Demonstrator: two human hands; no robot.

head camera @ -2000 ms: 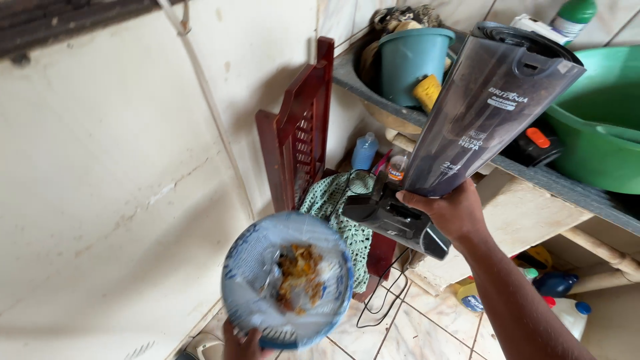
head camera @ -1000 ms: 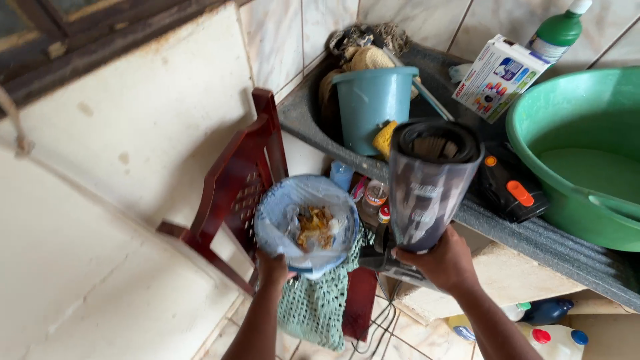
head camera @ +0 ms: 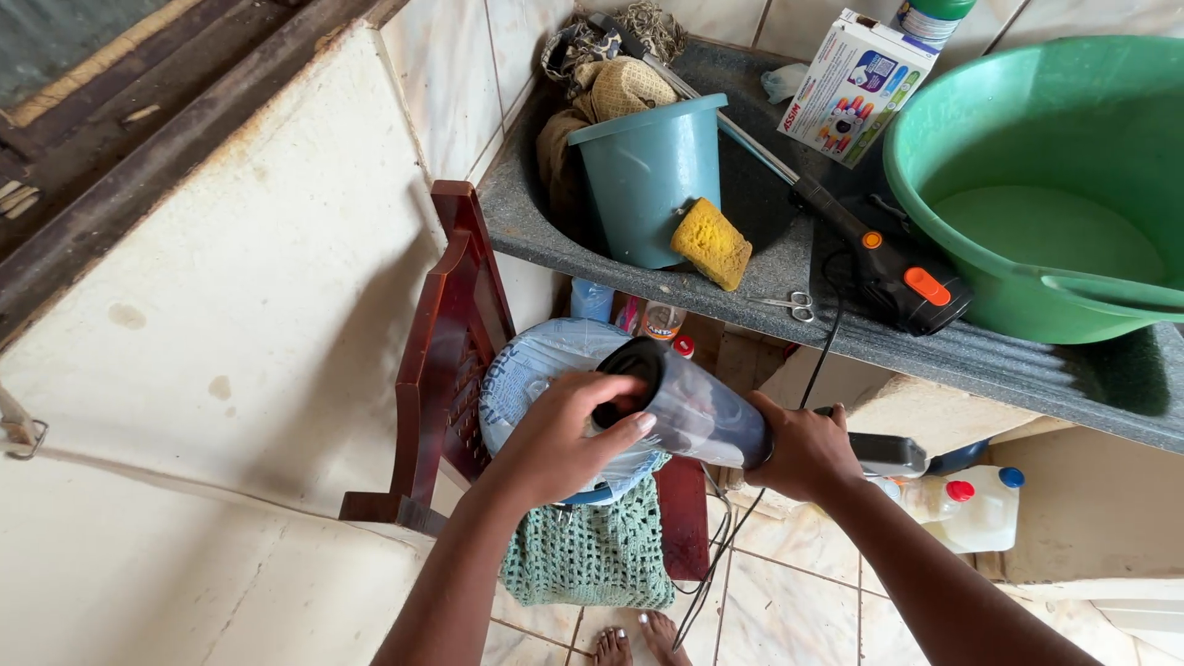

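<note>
My right hand (head camera: 805,449) grips the lower end of a clear vacuum cleaner dust container (head camera: 708,416), which is tilted with its open end toward the lined bin. The fingers of my left hand (head camera: 573,430) reach into its dark rim; whether they grip anything inside is hidden. Behind and below my left hand, a round bin lined with a printed bluish plastic bag (head camera: 513,370) rests at the wooden chair. The black vacuum floor head (head camera: 888,454) juts out right of my right hand. A green crocheted cloth (head camera: 592,550) hangs below the bin.
A dark red wooden chair (head camera: 421,370) stands by the wall. On the stone sink counter (head camera: 573,250) are a blue bucket (head camera: 647,185), a yellow sponge (head camera: 711,244), small scissors (head camera: 795,305), a vacuum handle (head camera: 888,259), a box (head camera: 856,92) and a green basin (head camera: 1045,213). Bottles (head camera: 980,509) stand underneath; cords hang near the chair.
My left hand held the bin's edge a second ago and is now at the container's mouth. The container, upright before, is tilted toward the bin. The view has shifted.
</note>
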